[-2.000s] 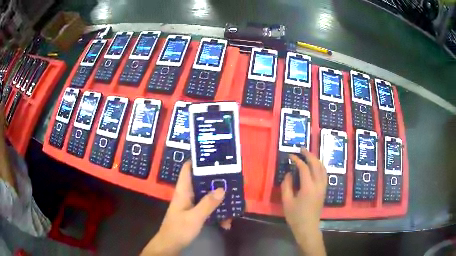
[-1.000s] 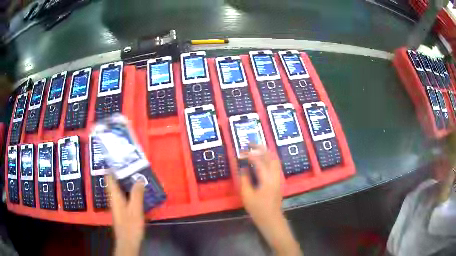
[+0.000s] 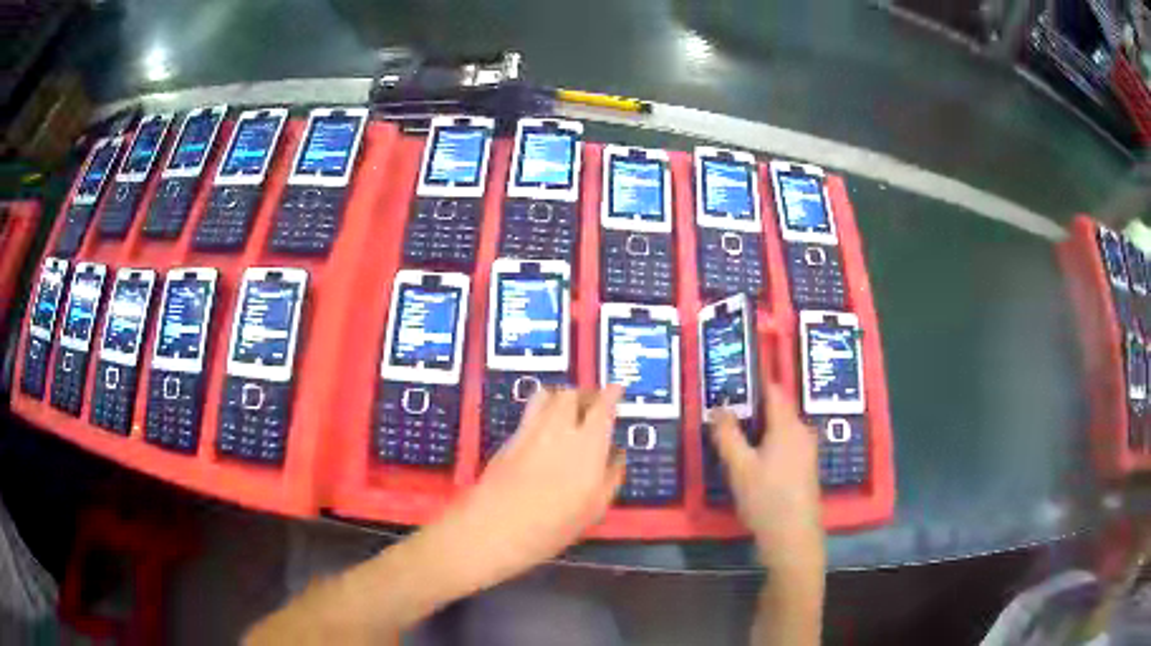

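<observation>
My right hand (image 3: 773,461) grips a keypad phone (image 3: 726,360) with a lit screen, tilted in the front row of the right red tray (image 3: 341,416). My left hand (image 3: 555,448) is over the lower part of a phone (image 3: 528,316) in the same row. Its fingers reach the left edge of the neighbouring phone (image 3: 641,366); whether they grip anything cannot be told. Another lit phone (image 3: 423,328) lies in the row's leftmost pocket. More lit phones lie in the back row and at the row's right end (image 3: 831,366).
A second red tray of lit phones (image 3: 263,328) adjoins on the left. Behind the trays lie a black device (image 3: 442,82) and a yellow pen (image 3: 603,101) on the green bench. Another phone tray (image 3: 1096,341) is at the far right. Part of a person's clothing shows at the lower right.
The phone held in my left hand earlier is gone from it; the formerly empty front pocket now holds a phone. My left hand has moved right. My right hand has moved one phone to the right.
</observation>
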